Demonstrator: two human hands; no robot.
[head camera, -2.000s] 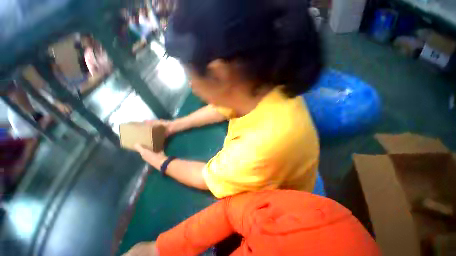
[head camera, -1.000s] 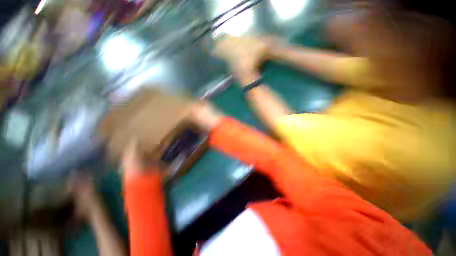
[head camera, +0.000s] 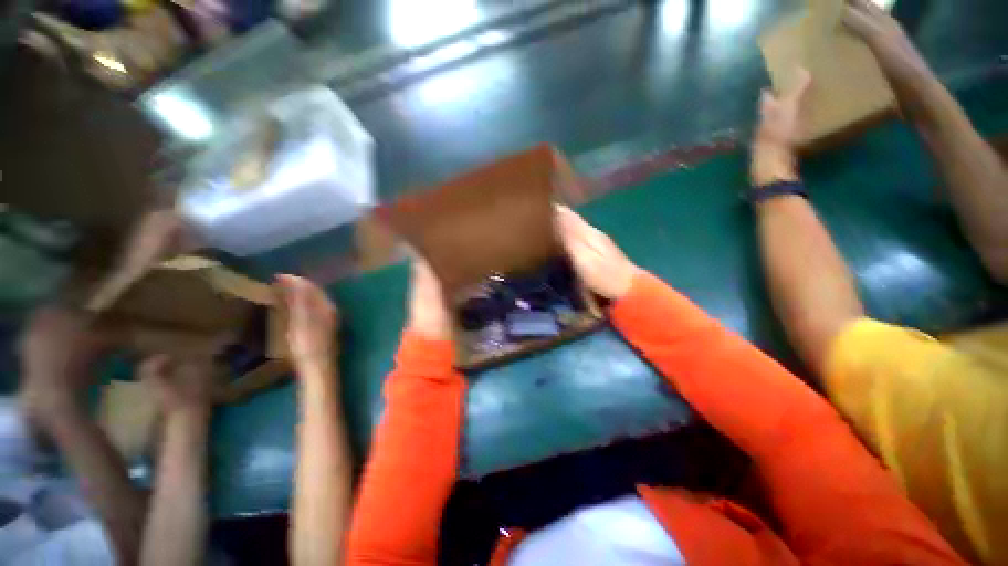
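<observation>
An open brown mailer box (head camera: 481, 227) sits on the green bench in front of me, its lid raised at the back. Small dark goods (head camera: 525, 306) lie inside, with one greyish block among them; blur hides their detail. My left hand (head camera: 429, 299) holds the box's left side. My right hand (head camera: 594, 257) holds its right side near the lid. Both orange sleeves reach in from below.
At left, another person's hands hold an open carton (head camera: 193, 315). A white tray (head camera: 282, 177) with a small brown item stands behind it at the belt side. At right, a person in yellow holds a brown box (head camera: 829, 83). The shiny conveyor (head camera: 486, 94) runs behind the bench.
The view has turned from the neighbour in yellow towards the bench before me. The box between my hands now shows its lid raised and its dark contents facing me.
</observation>
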